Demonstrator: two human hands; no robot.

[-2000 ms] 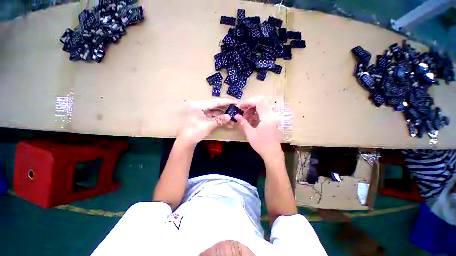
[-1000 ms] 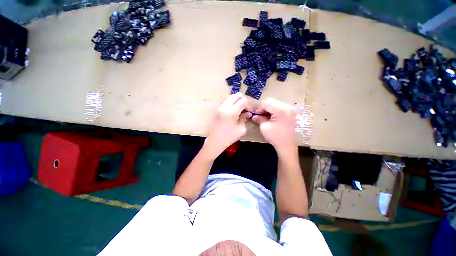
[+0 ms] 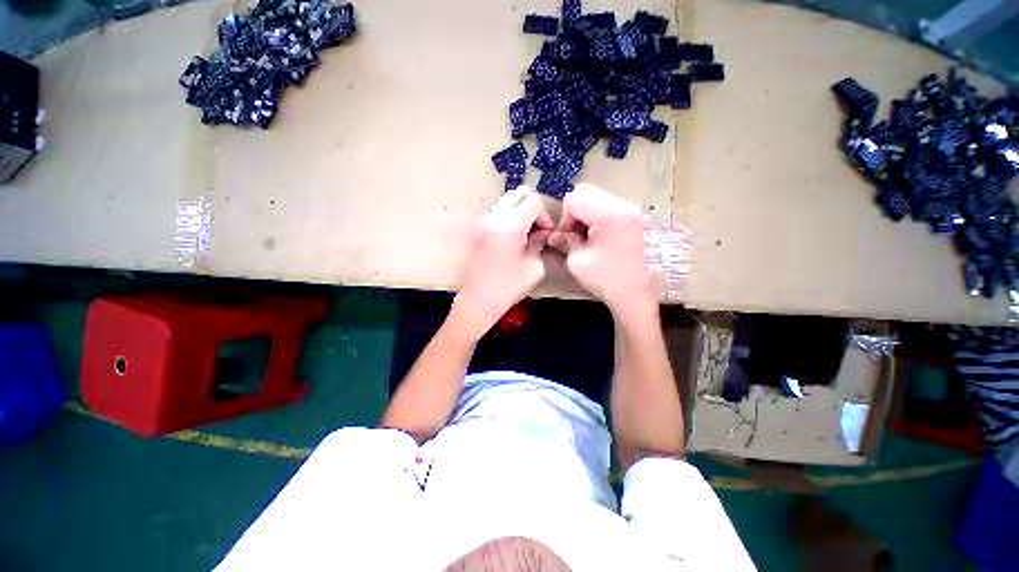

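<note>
My left hand [image 3: 505,255] and my right hand [image 3: 609,248] meet fingertip to fingertip above the front part of the bench, both bare. Their fingers are pinched around a small black part, which is almost wholly hidden by the fingers. Just beyond my hands lies the middle pile of flat black shells with rows of pale dots [image 3: 592,84]. A pile of black parts with silvery glints [image 3: 944,168] lies at the right. Another glinting black pile [image 3: 263,62] lies at the back left.
The piles lie on the tan cardboard bench covering [image 3: 358,145]. A black box-like block [image 3: 16,112] stands at the far left. Below the bench edge are a red stool [image 3: 134,363] and an open carton [image 3: 771,425] with dark pieces. Striped cloth [image 3: 989,380] shows at the right edge.
Since the earliest frame, both hands have turned inward and closed around the small black part, which showed between the thumbs before. The camera view has shifted.
</note>
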